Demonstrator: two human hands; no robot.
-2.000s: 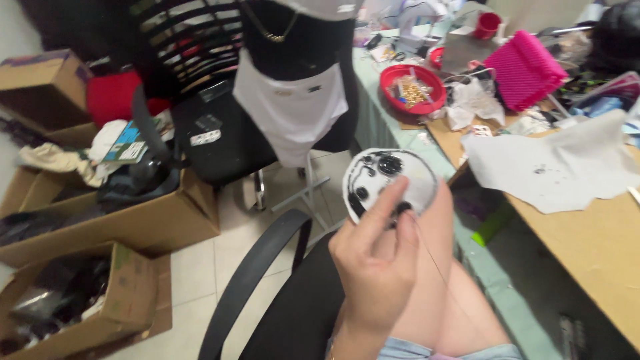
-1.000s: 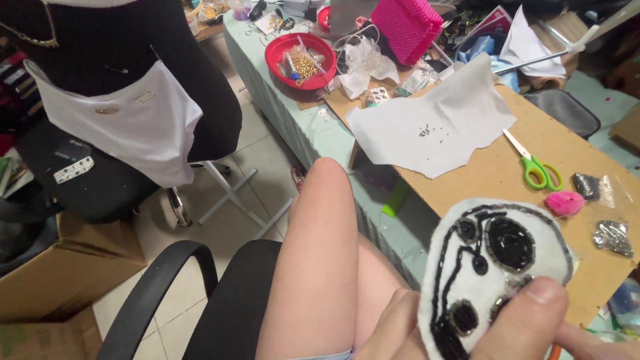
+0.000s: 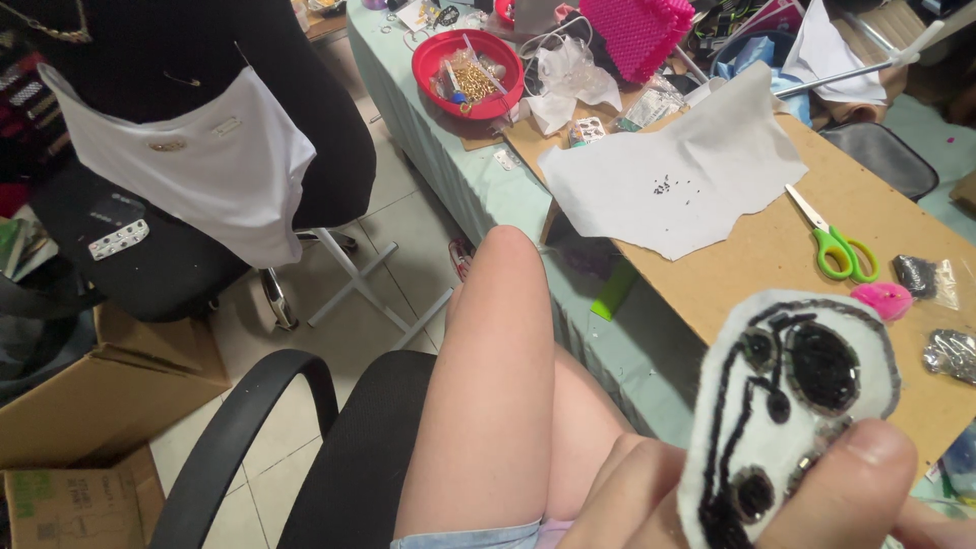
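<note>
A white felt patch (image 3: 736,396) with black and grey beadwork fills the lower right of the head view. My left hand (image 3: 831,488) grips it, with the thumb over its lower right part and bent fingers at its lower left edge. Part of my right hand (image 3: 930,524) shows at the bottom right corner, close to the patch; its fingertips are hidden. Beyond, a grey-white cloth (image 3: 633,191) with scattered small black beads (image 3: 663,185) lies on a brown board (image 3: 686,282). Green-handled scissors (image 3: 835,248) lie beside the cloth.
Right of the scissors are a pink fuzzy piece (image 3: 882,301) and bags of beads (image 3: 949,352). A red bowl (image 3: 427,91) holds gold-coloured pieces. On the left stand a black dress form with a white garment (image 3: 206,175), a chair armrest (image 3: 236,412) and cardboard boxes (image 3: 114,396).
The view has swung right. The beaded patch, held up near the view's middle two seconds ago, is now low at the right and much closer. The trailing thread seen earlier no longer shows.
</note>
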